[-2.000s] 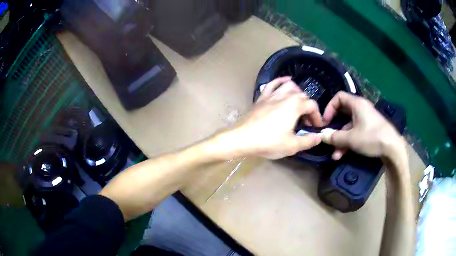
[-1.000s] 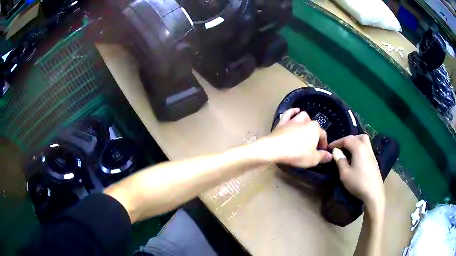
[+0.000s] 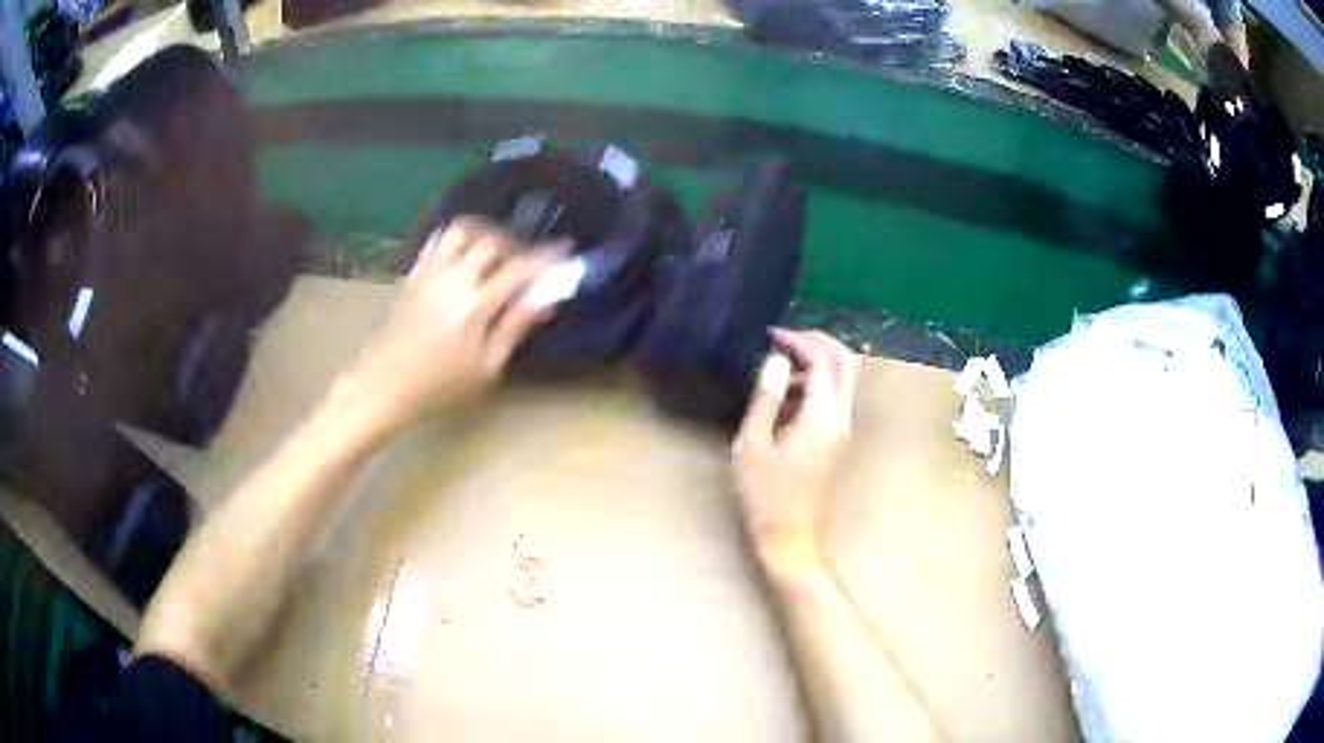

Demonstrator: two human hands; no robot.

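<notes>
A black portable fan, blurred, has its round head (image 3: 617,240) at the bench's far edge by the green belt, its block base (image 3: 733,290) to the right. Small white strips show on the head's rim (image 3: 620,166). My left hand (image 3: 472,312) is closed over the near left rim; a white strip (image 3: 558,282) shows by its fingertips, and I cannot tell if it is held or stuck on. My right hand (image 3: 796,414) is curled beside the base's near right corner, with an off-white wrap on one finger. Blur hides whether it grips the base.
Dark fans (image 3: 131,247) stand at the left, some with white strips. Loose white strips (image 3: 982,414) lie at the right, beside a large puffy white plastic bag (image 3: 1162,537). The green conveyor belt (image 3: 929,189) runs across behind. Black items in clear wrapping (image 3: 871,29) lie beyond it.
The view has swung right, bringing the whole bag into sight. My hands have moved apart; the right has left the rim for the base's side. The fan now overlaps the belt in view.
</notes>
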